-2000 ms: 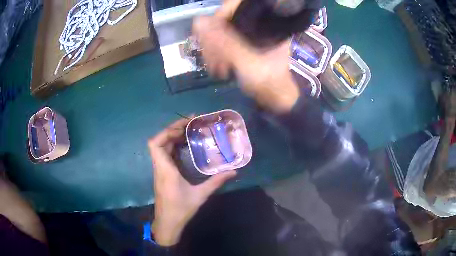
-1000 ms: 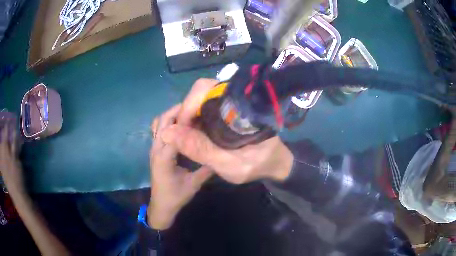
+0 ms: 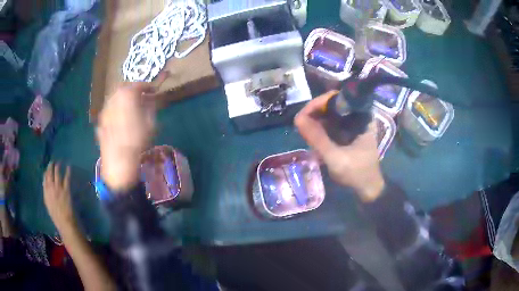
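A pink housing (image 3: 291, 183) with blue-purple cells inside stands on the green mat in front of me, open end up, with no hand on it. My right hand (image 3: 344, 150) is shut on the electric screwdriver (image 3: 346, 116), to the upper right of that housing. My left hand (image 3: 124, 133) is blurred, at the near edge of the cardboard tray (image 3: 190, 85), below the heap of white frames (image 3: 165, 42). Its fingers are too blurred to tell whether they hold anything.
The screw feeder (image 3: 267, 74) stands at the back centre. Several framed housings (image 3: 330, 54) are at the right. Another pink housing (image 3: 165, 173) is at the left, partly behind my left forearm. Another person's hand (image 3: 58, 190) and a plastic bag (image 3: 65, 45) are at the far left.
My left hand has let go of the housing and moved left to the tray. The screwdriver has moved from over the housing to the upper right. The whole view has shifted.
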